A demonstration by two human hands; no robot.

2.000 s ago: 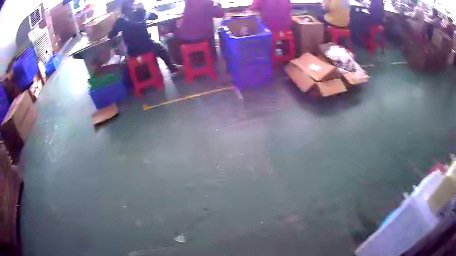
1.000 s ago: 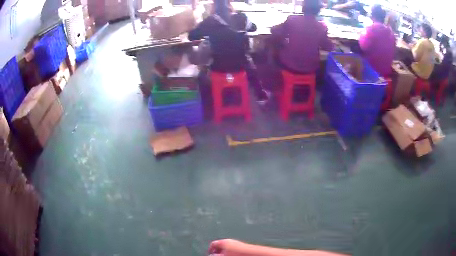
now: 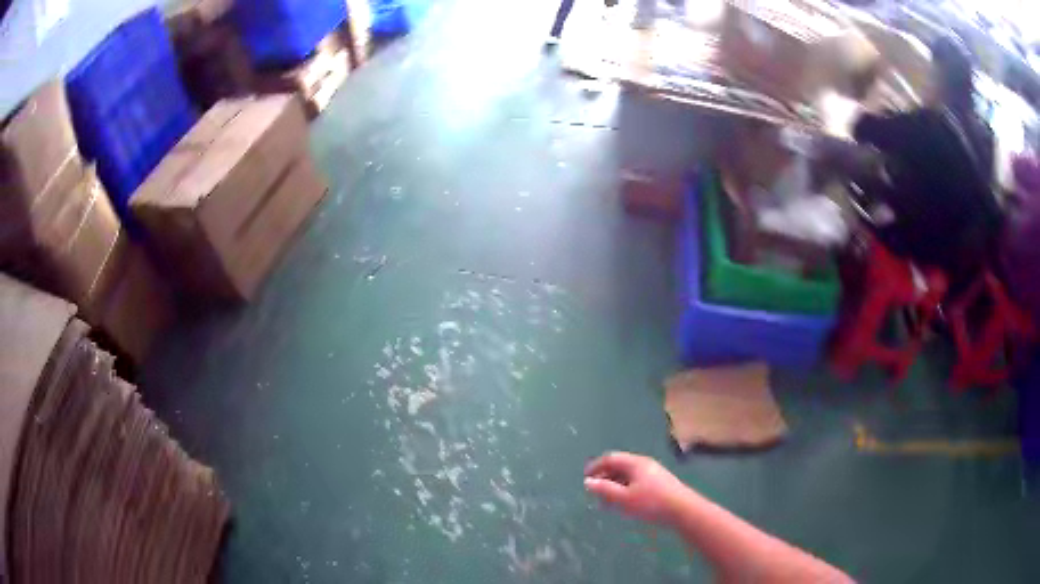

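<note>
My right hand (image 3: 641,488) reaches in from the lower right over the green floor. Its fingers are loosely curled with a small gap between them, and I see nothing clearly held; the fingertips are blurred. My left hand is out of the picture. Nearest on the left is a tall stack of flat brown cardboard (image 3: 108,479). Beyond it a closed brown carton (image 3: 234,188) stands near other cartons (image 3: 80,217). A flat cardboard piece (image 3: 725,406) lies on the floor beyond my right hand.
Blue crates (image 3: 131,97) stand at the upper left. A green crate (image 3: 770,292) sits in a blue one (image 3: 758,334) by a littered bench (image 3: 650,57). A person in dark clothes (image 3: 941,171) is at the bench near red stools (image 3: 884,314). Pale marks cover part of the floor.
The view has swung left, so the bench, people and crates have shifted right and the left-hand cartons show larger. My right hand has come further into view.
</note>
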